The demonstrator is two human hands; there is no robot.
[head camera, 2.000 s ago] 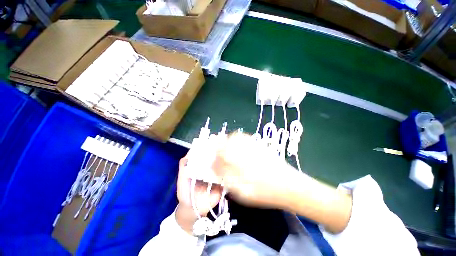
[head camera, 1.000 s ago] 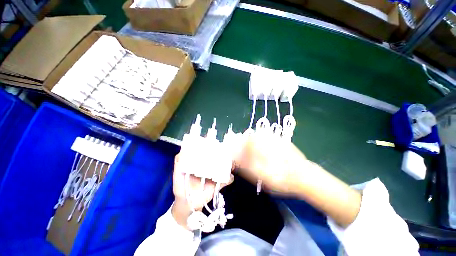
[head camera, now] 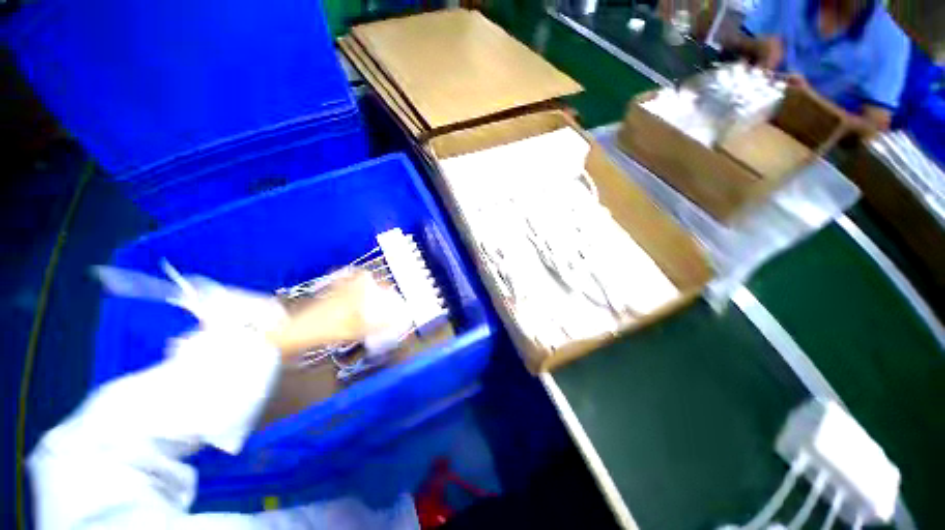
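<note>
My left hand (head camera: 337, 314) is blurred and reaches down into the blue plastic tote (head camera: 440, 367). Its fingers are closed around a blurred white block that looks like power adapters (head camera: 385, 319). They are beside a row of white adapters (head camera: 417, 277) with upright pins at the tote's right wall. Thin white cables run left from the row over a brown cardboard sheet (head camera: 285, 399), partly hidden by my hand and sleeve. My right hand is not in view. More adapters with cables (head camera: 845, 455) lie on the green bench at the lower right.
An open carton (head camera: 658, 243) of adapters and cords stands right of the tote, with cardboard sheets (head camera: 466, 67) behind it. Another carton (head camera: 689, 166) rests on clear plastic (head camera: 788, 223). A person in blue (head camera: 829, 52) is across the line. Blue bins (head camera: 187, 83) stand behind the tote.
The view has swung left. My left hand has moved from in front of my body into the tote. My right hand has left the picture. A person now shows at the upper right.
</note>
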